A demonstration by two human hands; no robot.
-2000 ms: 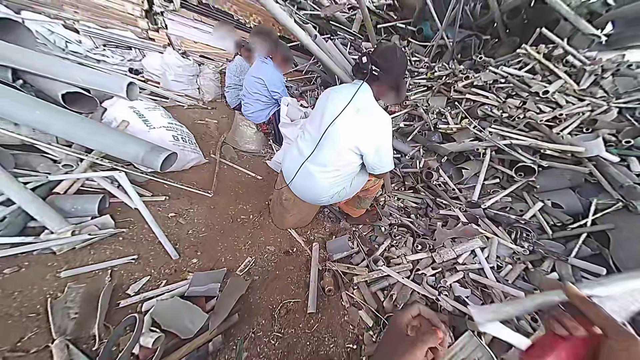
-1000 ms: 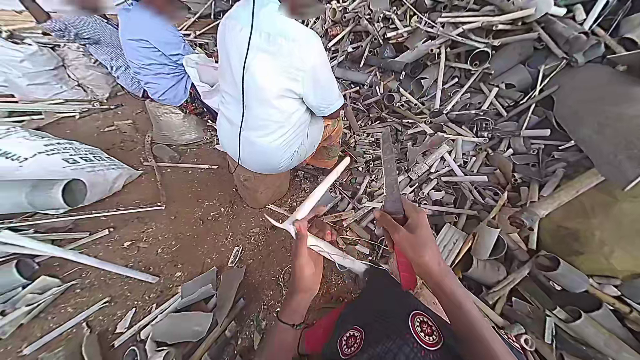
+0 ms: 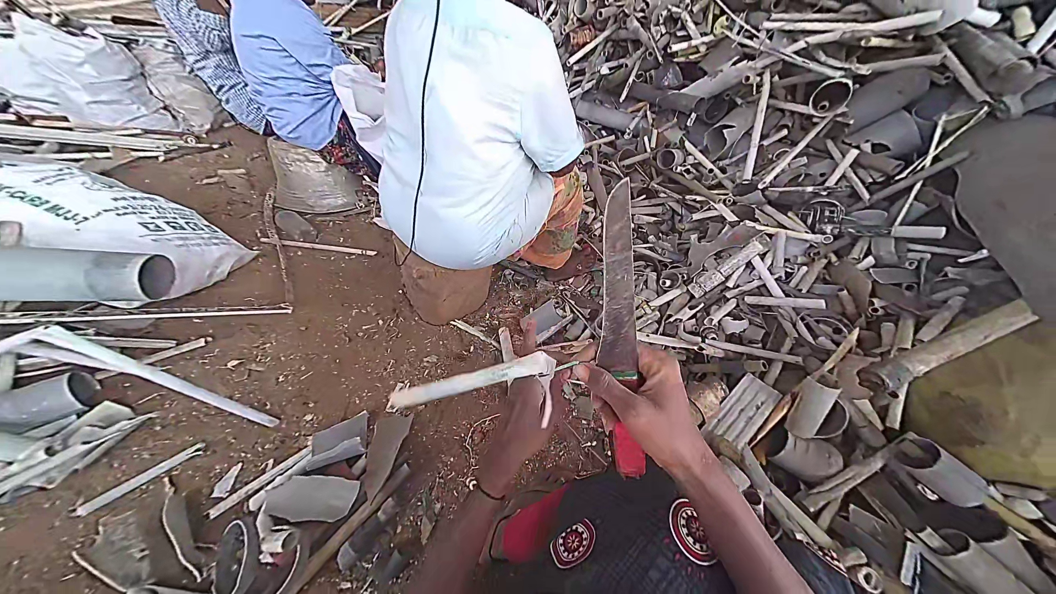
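My right hand point(image 3: 648, 404) is closed around the red handle of a large knife point(image 3: 617, 280), its worn, broad blade pointing up. Thumb and forefinger of that hand also meet a thin greenish strip at the end of a white plastic pipe point(image 3: 470, 381). Behind the pipe's split end, my left hand point(image 3: 532, 404) holds the pipe; its fingers are partly hidden. The pipe points left, over bare soil.
A person in a pale shirt point(image 3: 470, 132) sits on a stump point(image 3: 441, 289) just ahead, another in blue point(image 3: 285, 70) beyond. Scrap pipes point(image 3: 784, 301) heap up on the right. Left lie a white sack point(image 3: 107, 214), a grey pipe point(image 3: 82, 275) and broken pipe pieces point(image 3: 313, 495).
The view has swung down and closer to my hands. Since one second ago, the white pipe has turned to point left, and my right hand with the knife has come close to its split end.
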